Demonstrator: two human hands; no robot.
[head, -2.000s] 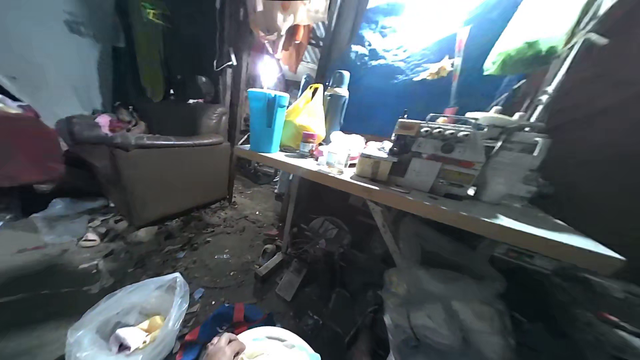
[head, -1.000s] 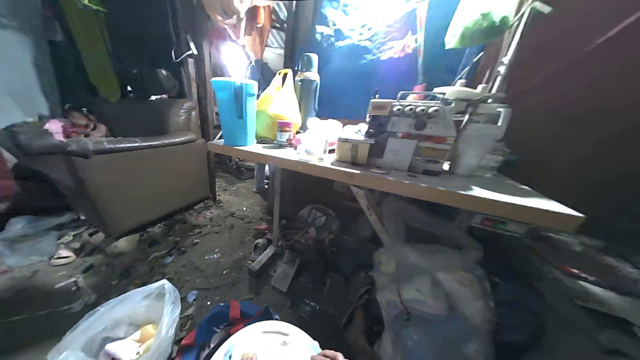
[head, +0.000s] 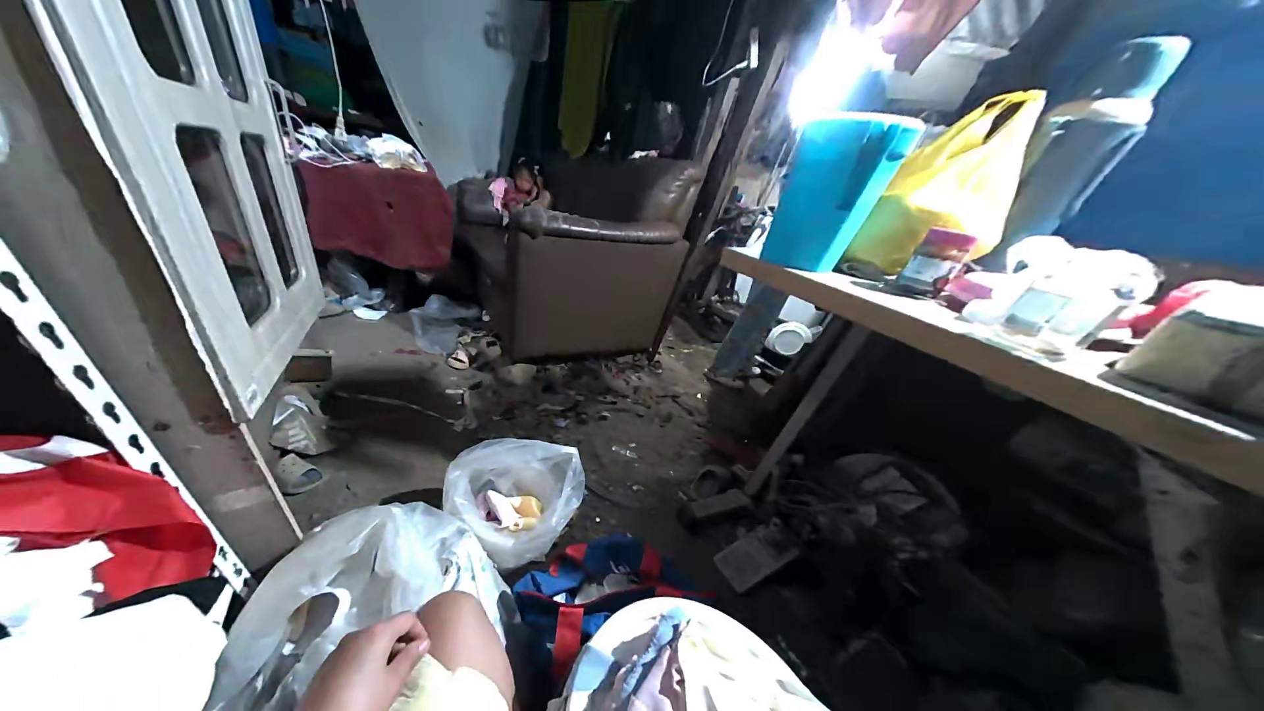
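My left hand [head: 370,660] rests by my bare knee [head: 464,632], its fingers curled; a pale yellow cloth [head: 444,686] lies against its lower side, and whether the fingers grip it cannot be told. Under and behind the hand is a large clear plastic bag [head: 346,553]. To the right stands a round white tub [head: 736,632] with patterned and cream fabric [head: 652,667] in it. My right hand is out of view. A smaller clear bag [head: 459,494] with pale and yellow pieces [head: 513,509] stands ahead, beside a blue and red bag [head: 592,583].
A wooden table [head: 987,355] runs along the right, bearing a blue plastic container [head: 834,193] and a yellow plastic bag [head: 948,188]. A brown armchair [head: 597,286] stands ahead on the littered floor. A white door [head: 212,168] and a red cloth [head: 109,513] are at the left.
The view has swung left, so the door now shows and the sewing machine does not. A hand seen at the white tub's right edge one second ago is out of view.
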